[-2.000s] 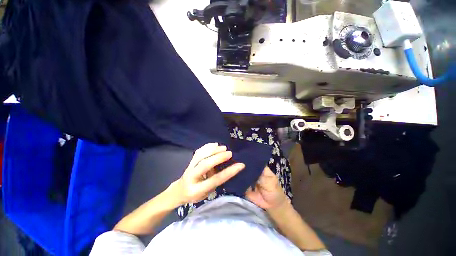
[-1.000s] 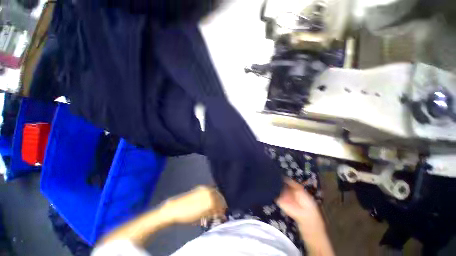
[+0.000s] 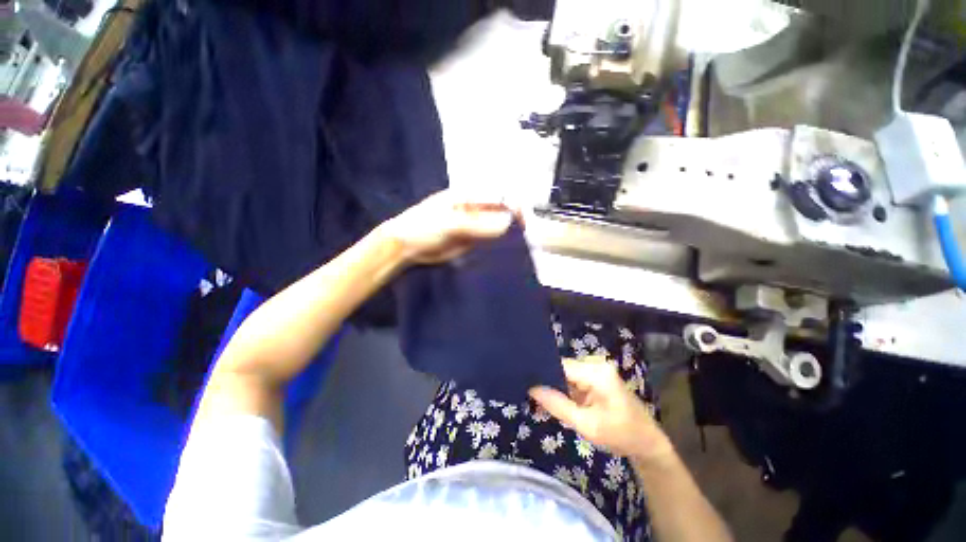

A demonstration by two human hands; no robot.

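A dark navy garment (image 3: 477, 307) hangs from the table edge over my lap, with a large navy heap (image 3: 286, 138) behind it at the left. My left hand (image 3: 455, 228) is closed on the garment's upper edge near the table's front edge. My right hand (image 3: 598, 402) grips the garment's lower right edge over my lap, thumb towards the cloth. The sewing machine's needle area (image 3: 593, 127) is beyond my hands, and no cloth is seen under it.
The cream machine arm (image 3: 710, 180) with a dial (image 3: 842, 185) is at the right, a pale lever (image 3: 757, 355) below it. Blue crates (image 3: 127, 307) and a red basket (image 3: 51, 304) are at the left. Dark cloth (image 3: 847, 445) lies on the floor at right.
My left hand has moved up and forward to the garment's upper edge. My right hand stays at its lower right edge. The view has shifted left, and more crates show.
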